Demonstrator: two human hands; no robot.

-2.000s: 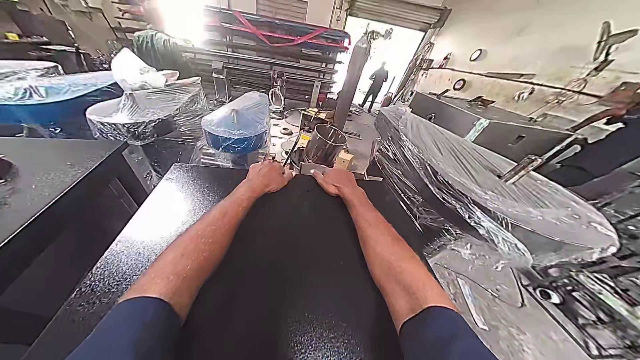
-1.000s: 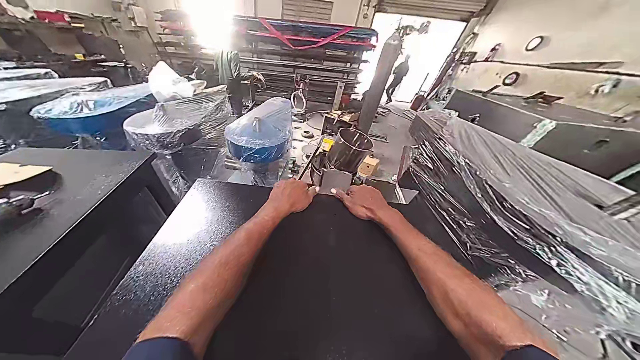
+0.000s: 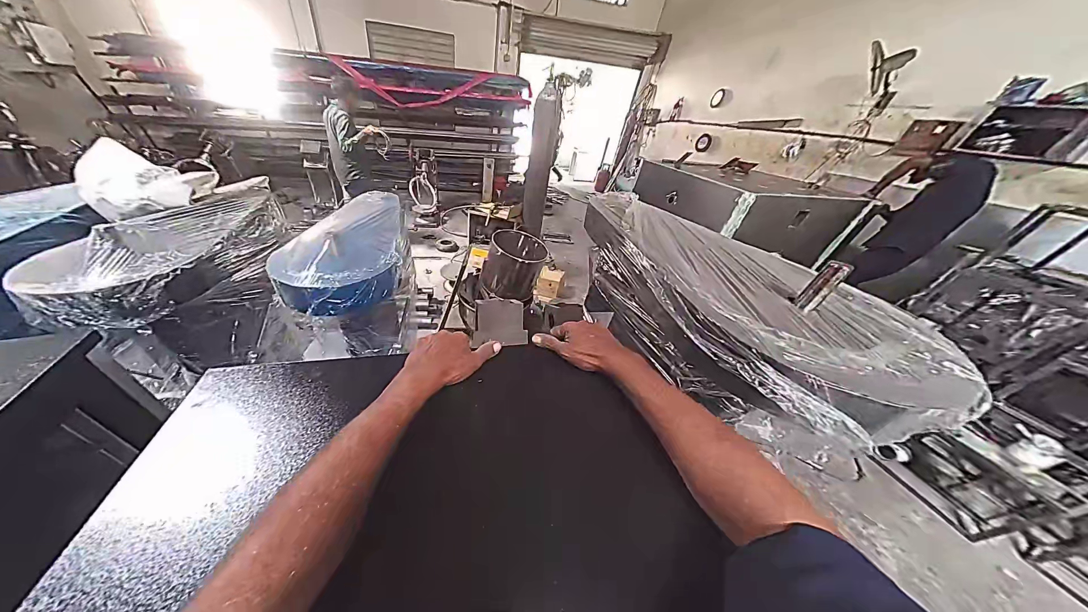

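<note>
Both of my arms reach over a large black panel (image 3: 510, 493) with a speckled, shiny top. At its far edge lies my left hand (image 3: 446, 357), its thumb pointing at the lower left corner of a small grey plate (image 3: 501, 323). My right hand (image 3: 582, 344) rests at the same edge, just right of the plate, thumb toward it. The fingers of both hands curl over the edge and are partly hidden, so their grip cannot be made out. Behind the plate stands a dark open metal cylinder (image 3: 514, 259).
A blue piece wrapped in clear plastic (image 3: 340, 263) stands ahead left; a long plastic-wrapped piece (image 3: 765, 314) runs along the right. Farther off are a tall gas cylinder (image 3: 541, 157), a person by the racks (image 3: 344, 140) and another person at right (image 3: 931, 204). A dark cabinet (image 3: 68, 433) is at left.
The grey plate between my hands shows more fully than two seconds ago. A person by the racks is in fuller view. Both hands stay at the panel's far edge.
</note>
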